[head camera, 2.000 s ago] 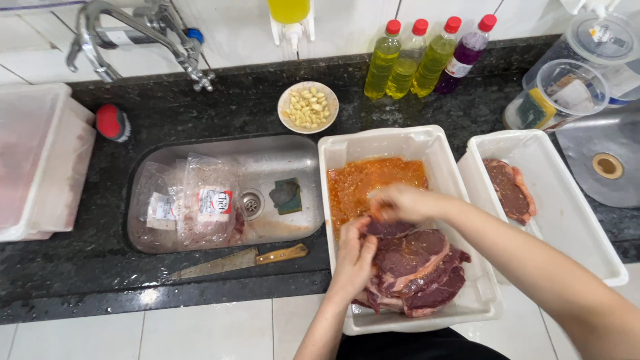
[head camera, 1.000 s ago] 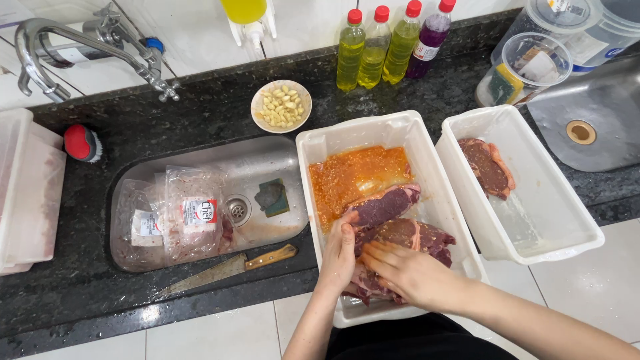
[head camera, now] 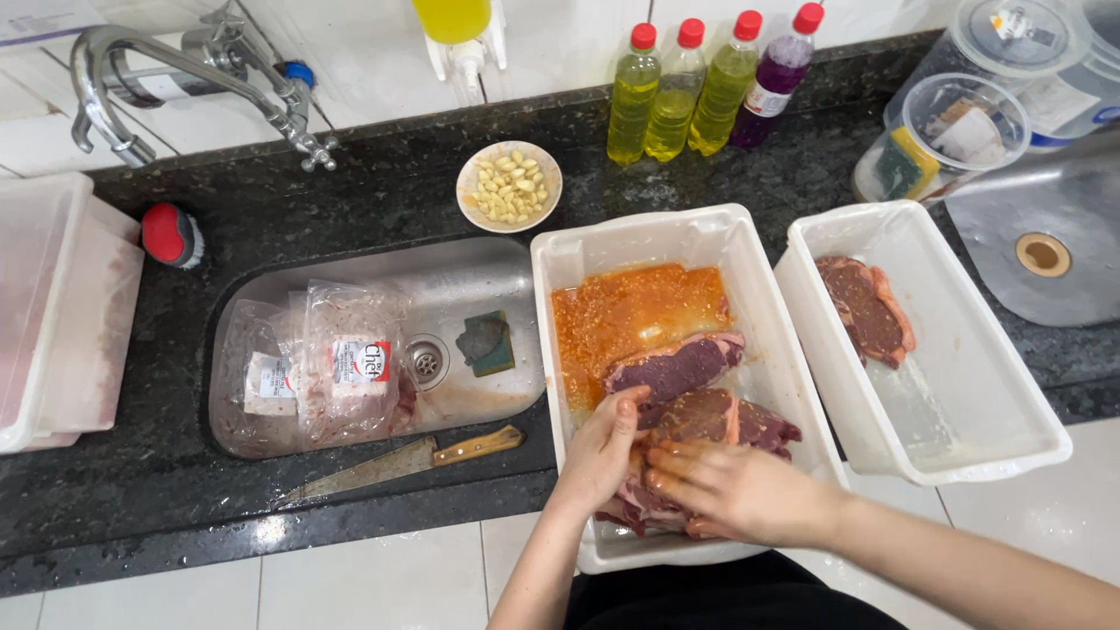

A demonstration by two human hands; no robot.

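Note:
A white plastic tub (head camera: 652,234) holds orange marinade (head camera: 634,306) with bits in it at its far end and several raw beef steaks (head camera: 700,416) nearer me. One dark steak (head camera: 674,363) lies at the marinade's edge. My right hand (head camera: 735,490) rests flat on the piled steaks, fingers extended and wet with orange liquid. Beside the pile's left side is my left hand (head camera: 604,446), fingers up and thumb raised; whether it grips meat is hidden. To the right, a second white tub (head camera: 971,385) has one seasoned steak (head camera: 866,311) in it.
Left of the tub, a steel sink (head camera: 472,262) holds plastic packages (head camera: 354,376) and a sponge (head camera: 490,343). A wooden-handled knife (head camera: 477,444) lies on the counter's front. Behind stand a bowl of peeled garlic (head camera: 509,186), several red-capped bottles (head camera: 674,96) and clear containers (head camera: 962,122). A scrub brush (head camera: 171,234) sits left.
Two seconds ago both hands were at a dark steak by the marinade; that steak now lies there untouched. My right hand has moved nearer my body, onto the pile.

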